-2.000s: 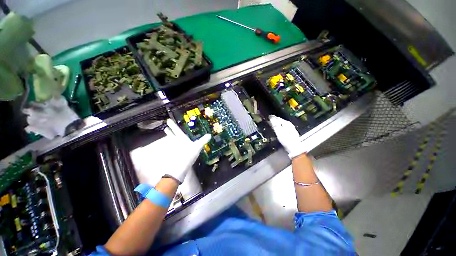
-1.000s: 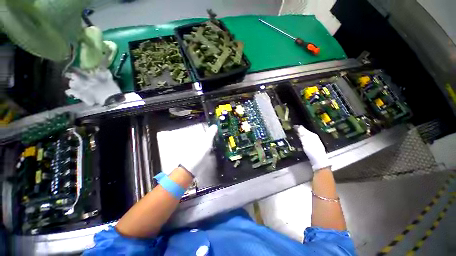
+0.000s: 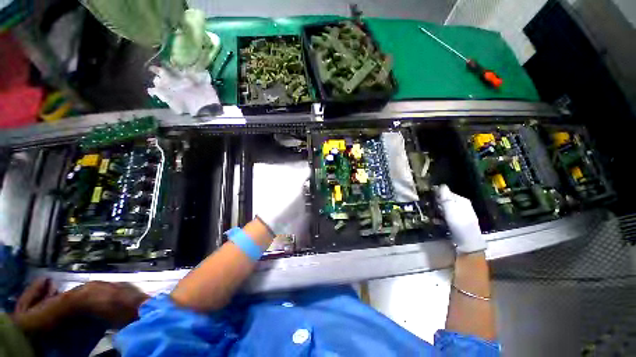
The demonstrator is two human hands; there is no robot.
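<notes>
A green circuit board (image 3: pixel 356 178) with yellow blocks, rows of small blue components and a long pale grey bar (image 3: pixel 399 167) lies in its black carrier on the conveyor. Olive pieces (image 3: pixel 380 219) sit along its near edge and right side. My left hand (image 3: pixel 289 209), in a white glove, is at the carrier's left edge; its fingertips blend with the white surface behind, so its grip cannot be told. My right hand (image 3: pixel 460 219), also in a white glove, is at the carrier's right edge with its fingers bent close together; whether it grips the edge cannot be told.
Another board (image 3: pixel 115 188) with a white bent tube is at left; two more (image 3: pixel 512 164) (image 3: pixel 577 160) are at right. Beyond the rail (image 3: pixel 432 109) are two bins (image 3: pixel 273 108) (image 3: pixel 356 104), a screwdriver (image 3: pixel 481 70) and white gloves (image 3: pixel 185 90). Another person's hands (image 3: pixel 77 296) are at lower left.
The view has turned left, so the line appears farther right and more level. Both hands remain beside the same board. Another person's hands have come into view at lower left.
</notes>
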